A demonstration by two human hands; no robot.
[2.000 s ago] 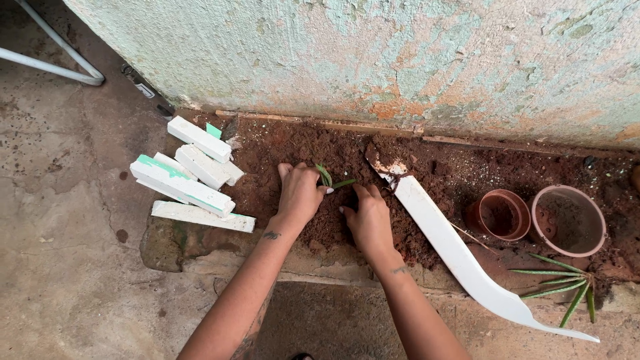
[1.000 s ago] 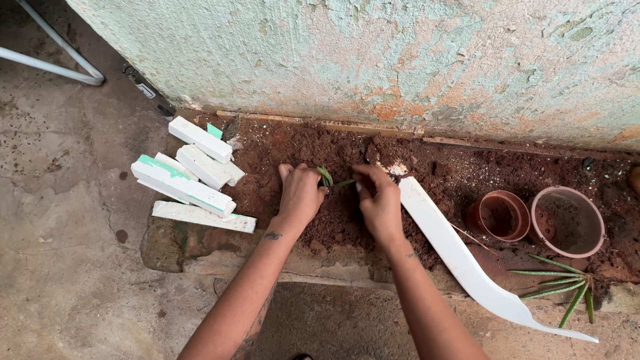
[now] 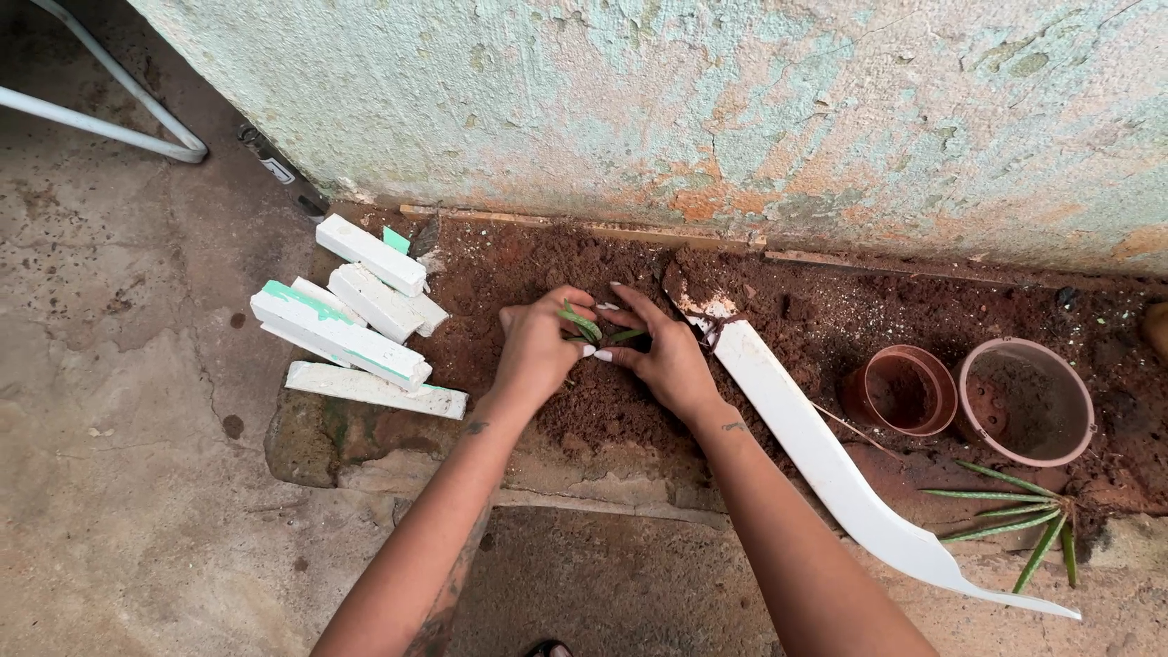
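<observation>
My left hand (image 3: 540,345) is at a small green succulent plant (image 3: 581,322) in the loose brown soil (image 3: 593,411); its thumb and fingers are around the leaves, and whether they grip them is hard to tell. Close on the right, my right hand (image 3: 662,351) has curved fingers beside a low leaf of the plant, its thumb tip near the left thumb. The plant's base is hidden. Just right of the right hand lies a long white curved strip (image 3: 821,456), its upper end soiled and on the dirt.
White blocks with green paint (image 3: 342,333) are piled at left. At right stand a small brown pot (image 3: 903,391) and a wider pinkish pot (image 3: 1027,401). An uprooted spiky plant (image 3: 1031,511) lies below them. A peeling wall (image 3: 684,119) runs behind the bed; a stone edge (image 3: 547,484) borders its front.
My right hand has moved left from the white strip's upper end and now meets the left hand at the plant. The left hand has stayed at nearly the same place.
</observation>
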